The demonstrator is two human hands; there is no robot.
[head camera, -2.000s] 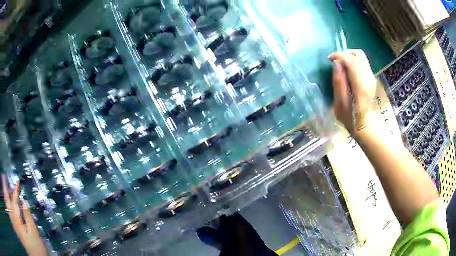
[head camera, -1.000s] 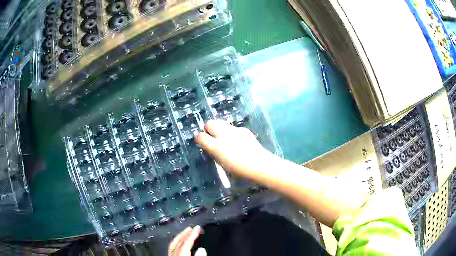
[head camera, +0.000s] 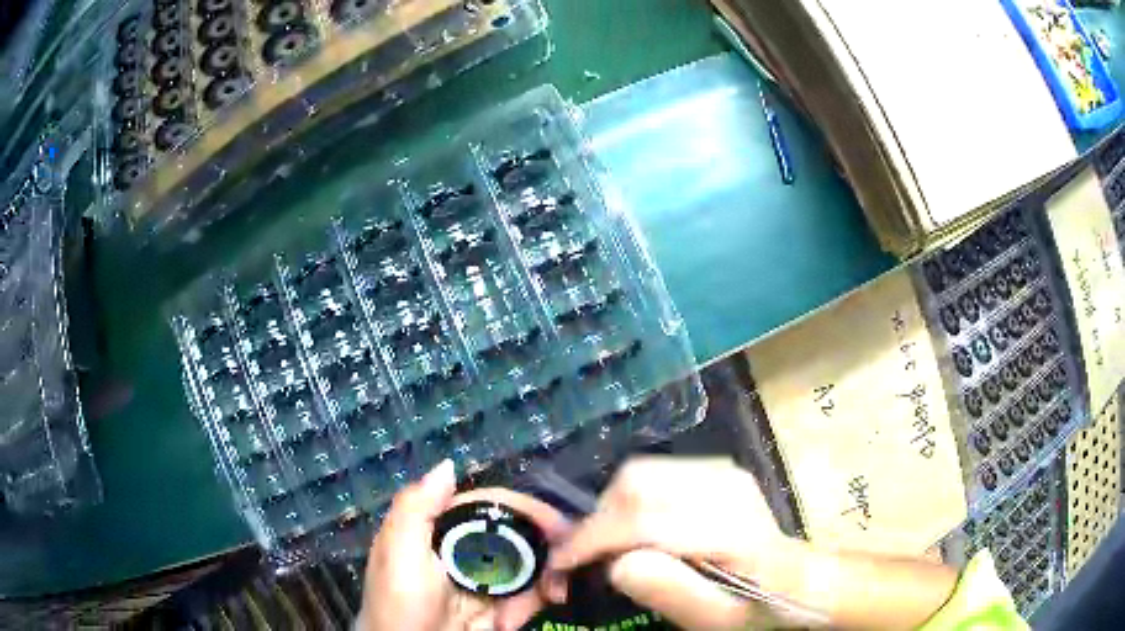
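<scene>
My left hand point(head camera: 413, 561) holds a speaker unit point(head camera: 490, 551), a black-rimmed disc with a pale ring and greenish centre, just past the bench's front edge. My right hand point(head camera: 679, 542) is beside it, its fingertips close to the disc's right rim. A thin metallic tool, probably tweezers point(head camera: 759, 589), lies in my right hand and points back towards the wrist. The blister tray point(head camera: 358, 333), clear and ribbed with black discs in rows, lies on the green mat just beyond my hands. Whether the right fingertips touch the disc is unclear.
Stacked filled trays point(head camera: 333, 68) stand at the back left. Crumpled clear trays point(head camera: 43, 358) are at the far left. Cardboard sheets point(head camera: 925, 111), a dark blue pen point(head camera: 778, 138) and a blue bin point(head camera: 1071, 62) are at the right. Floor stacks point(head camera: 1005, 358) show beyond the bench edge.
The tray was first lifted in both hands, then lay on the mat with my right hand over it. My right hand has moved back to my left hand, which now holds a disc.
</scene>
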